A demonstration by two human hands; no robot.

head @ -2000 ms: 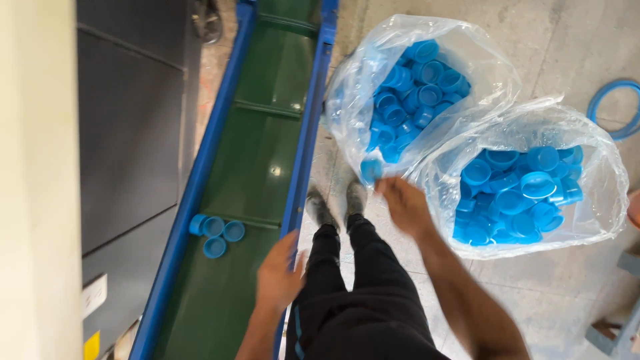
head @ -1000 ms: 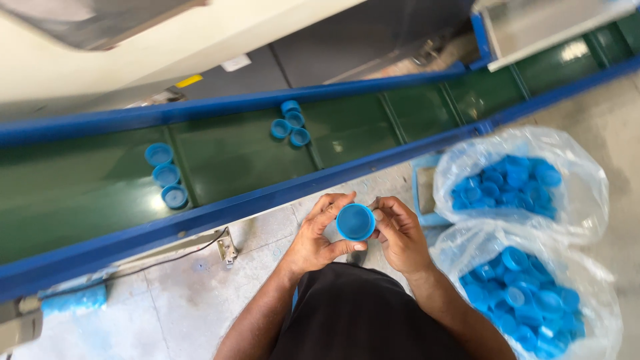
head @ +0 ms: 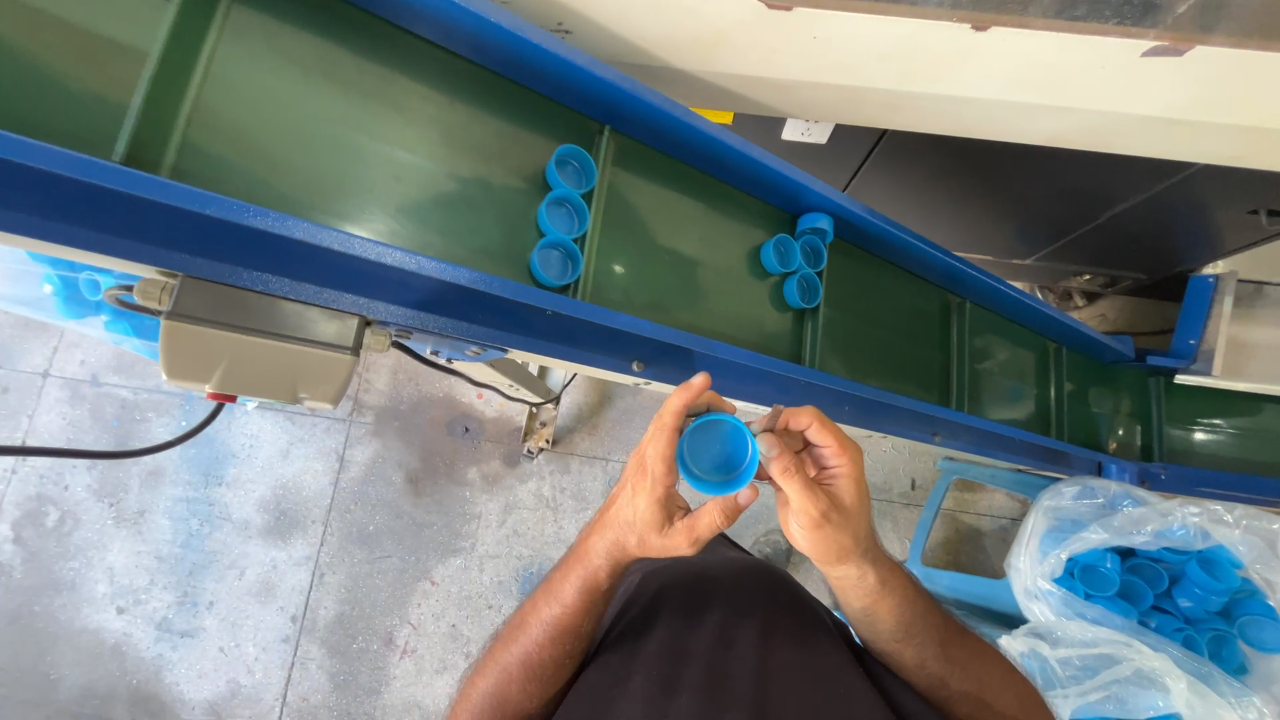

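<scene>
A round blue plastic cap (head: 718, 454), its hollow side facing up, is held between the thumb and fingers of my left hand (head: 665, 490). Beside its right edge, my right hand (head: 822, 480) pinches a small, thin blade-like piece (head: 768, 420) between thumb and fingers, close to the rim. Beyond my hands, the green cleated conveyor belt (head: 400, 150) carries three blue caps (head: 562, 214) in a row against a cleat. Several more blue caps (head: 802, 289) lie clustered at another cleat farther right.
Clear plastic bags (head: 1060, 520) full of blue caps stand at the lower right, near a blue stool-like frame (head: 930, 515). A beige control box (head: 262, 345) with black cables hangs below the conveyor's blue side rail (head: 640, 365) at left. Dark machine panels (head: 1020, 200) stand behind the belt.
Two seconds ago my right hand was by the bags with a cap and my left beside the conveyor rail; both are now together at the cap. The view has turned strongly.
</scene>
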